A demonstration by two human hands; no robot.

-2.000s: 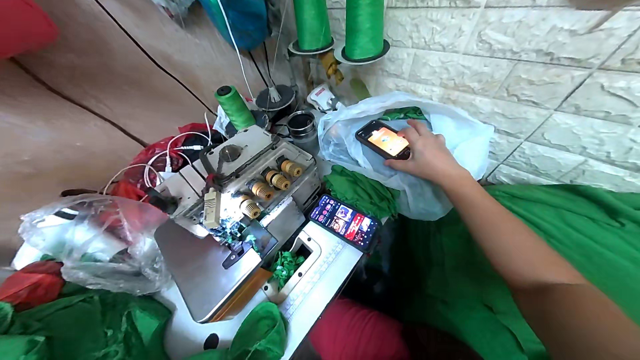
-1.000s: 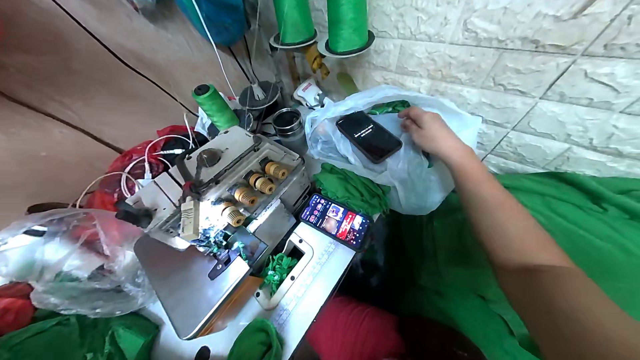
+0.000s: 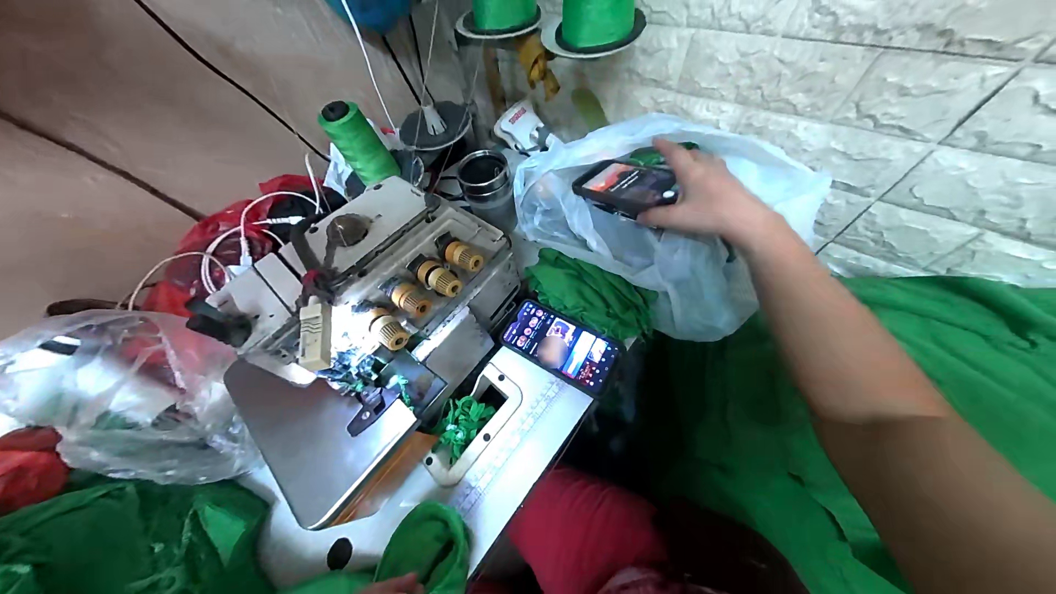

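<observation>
My right hand [image 3: 701, 194] grips the right end of a black smartphone [image 3: 629, 188], which is tilted over a white translucent plastic bag [image 3: 709, 289] with its screen lit. Just a bit of my left hand [image 3: 398, 584] shows at the bottom edge, against a green fabric piece [image 3: 425, 544]; its grip is hidden. A second smartphone [image 3: 561, 346], also lit, lies on the corner of the machine table. Left of it stands an overlock sewing machine [image 3: 396, 272] with yellowish tension dials and a shining lamp. A bunched green cloth [image 3: 590, 289] lies between that phone and the bag.
A green thread cone [image 3: 359, 142] and a metal cup [image 3: 485, 177] stand behind the machine. Large green spools [image 3: 598, 21] hang above, near the brick-patterned wall [image 3: 825, 107]. Clear plastic bags [image 3: 148, 388] crowd the left. Green fabric [image 3: 949, 355] spreads at the right, below my forearm.
One second ago the black phone lay on the bag with my right fingers beside its edge and a dark screen; now it is gripped and tilted, with a lit picture. Part of my left hand has come into view.
</observation>
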